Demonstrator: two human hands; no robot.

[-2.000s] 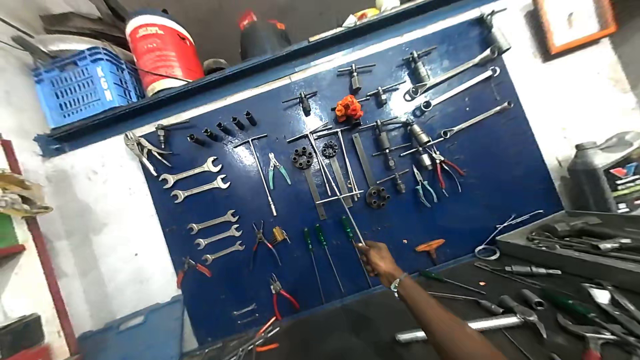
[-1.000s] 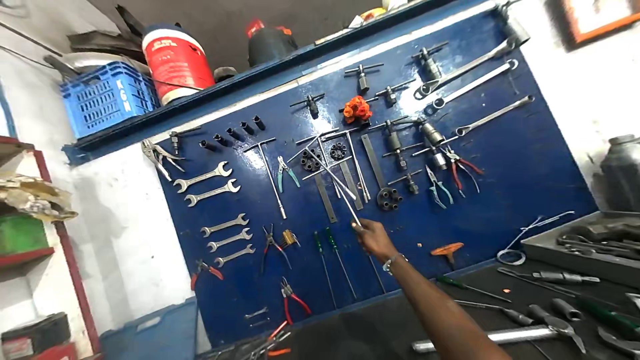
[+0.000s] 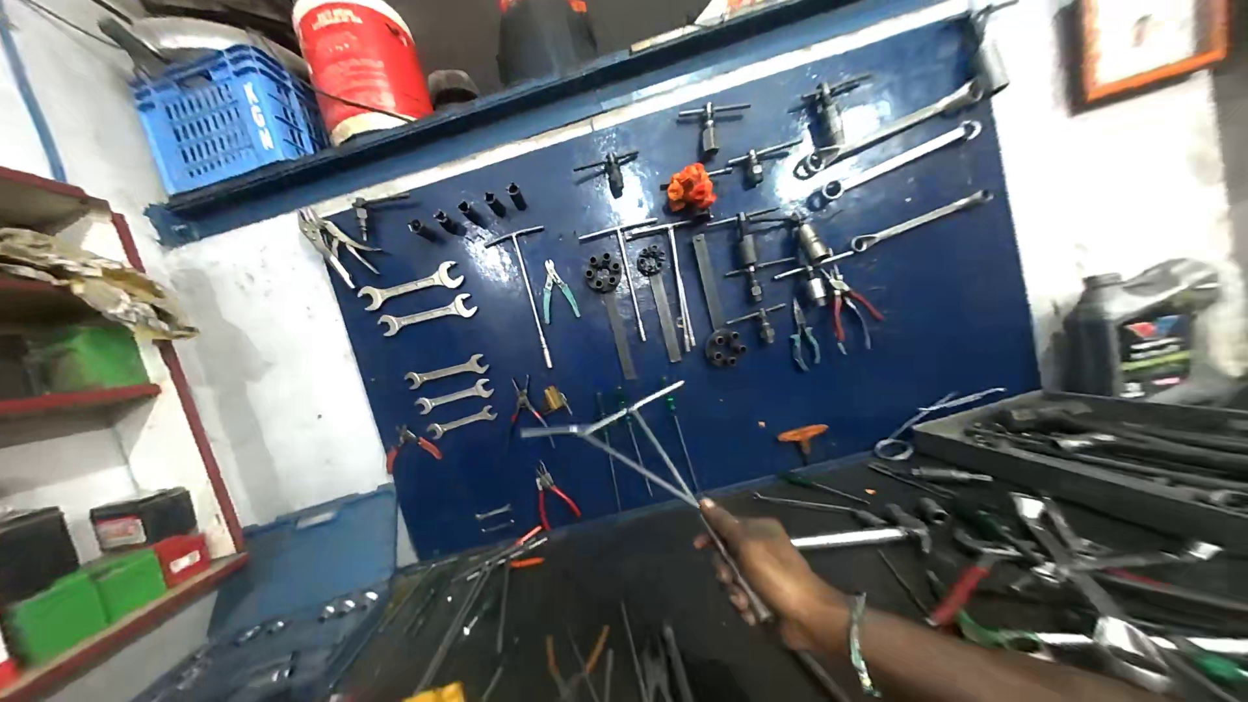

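Observation:
Two long metal T-handle wrenches (image 3: 651,475) are gripped by their shafts in my right hand (image 3: 765,575), with the T ends up and away from me, in front of the lower part of the blue tool board (image 3: 468,341). Behind them, green-handled screwdrivers (image 3: 673,405) hang on the board. Other T-handle wrenches (image 3: 531,297) hang higher up, beside holding tools with round heads (image 3: 651,260). Open-end wrenches (image 3: 414,287) are mounted at the left and long ring wrenches (image 3: 921,222) at the upper right. My left hand is out of view.
Loose pliers, screwdrivers and a hammer (image 3: 912,526) lie on the dark bench at right, beside a grey metal tray (image 3: 951,448) of tools. An opened blue socket case (image 3: 302,546) lies at lower left. A shelf above carries a blue crate (image 3: 229,122) and red bucket (image 3: 361,68).
My right hand has come down from the board toward the bench with the T-handle wrenches. One second ago they were up against the middle of the board.

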